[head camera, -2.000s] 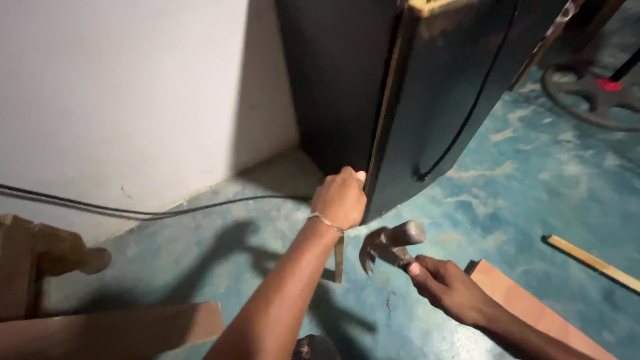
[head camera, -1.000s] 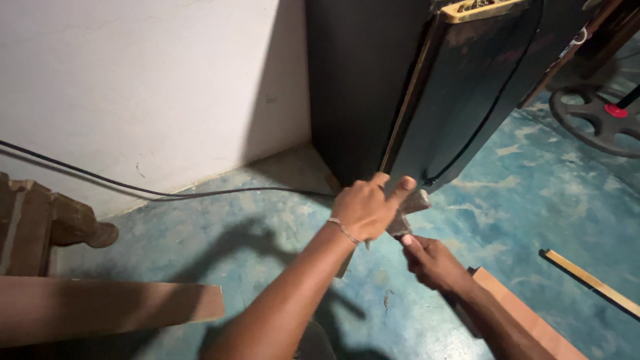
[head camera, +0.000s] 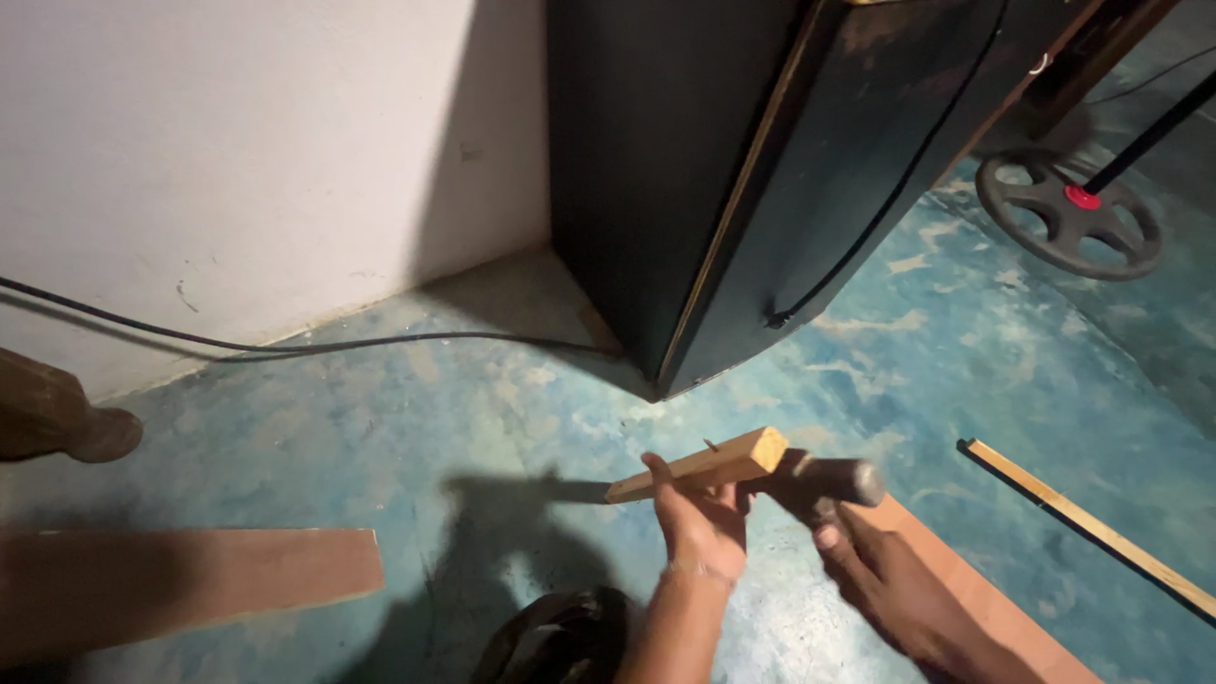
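Note:
A short wooden block (head camera: 708, 465) with a nail (head camera: 711, 445) standing out of its upper side is held in my left hand (head camera: 701, 527), which wears a thin bracelet. My right hand (head camera: 879, 589) grips a claw hammer (head camera: 841, 482) by its handle. The hammer's round face points right, and its claw end is close to the block's right end; whether they touch I cannot tell. Above both hands stands a tall dark cabinet (head camera: 627, 190), its lower corner near the floor behind the block.
A black cable (head camera: 427, 336) runs along the floor to the cabinet. Brown boards (head camera: 313, 570) lie left and right (head camera: 959, 579). Farther right are a narrow wooden strip (head camera: 1073, 513) and a grey spoked wheel (head camera: 1064, 214). A turned wooden leg (head camera: 71, 418) stands by the white wall (head camera: 237, 142).
My left hand has come away from the cabinet's lower edge and now holds the nailed block out in front. The hammer, still in my right hand, has turned so its face points right.

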